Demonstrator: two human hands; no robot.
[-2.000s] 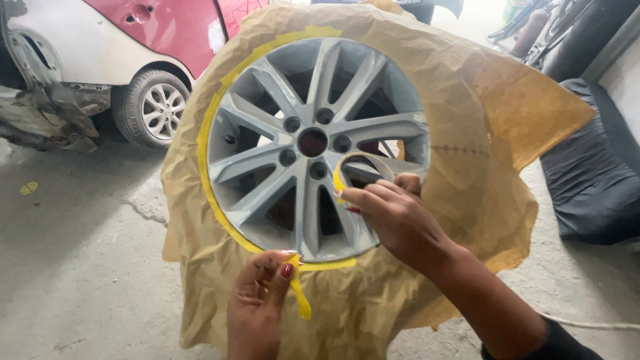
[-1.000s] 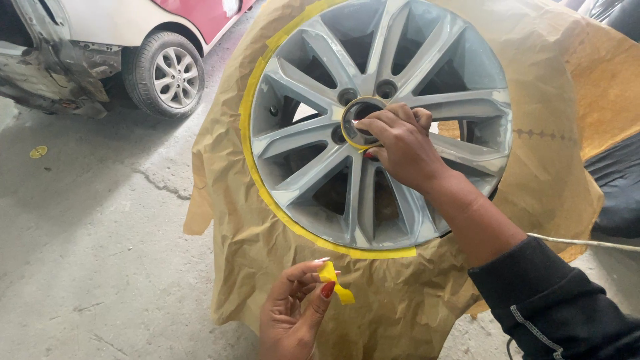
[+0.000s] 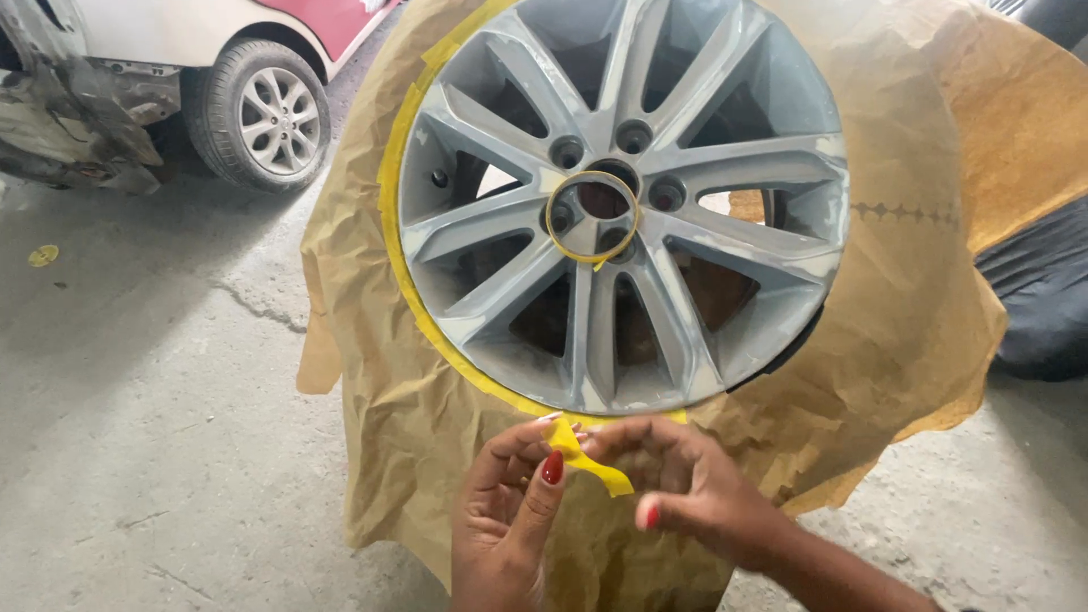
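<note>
My left hand (image 3: 514, 501) pinches a short strip of yellow masking tape (image 3: 586, 459) between thumb and fingers, below the wheel's lower edge. Beside it my right hand (image 3: 688, 484) has its thumb apart from its fingers; its fingertips are near the strip, and whether they touch it is unclear. The grey alloy wheel (image 3: 592, 323) has pale patches on its spokes. Brown masking paper (image 3: 399, 425) surrounds it, with yellow tape (image 3: 393, 187) along the left and lower rim. The thin roll of yellow tape (image 3: 561, 246) rests on the wheel, just below and left of the hub hole.
A car with a red and white body stands at the upper left, its wheel (image 3: 280, 119) on the concrete floor (image 3: 170, 408). Damaged bodywork (image 3: 68, 127) shows beside that wheel. Something covered in dark material (image 3: 1041, 297) is at the right edge.
My right hand has let go of the tape roll, which now lies on the wheel, and has come down beside my left hand. Two seconds ago it held the roll over the lower right spokes.
</note>
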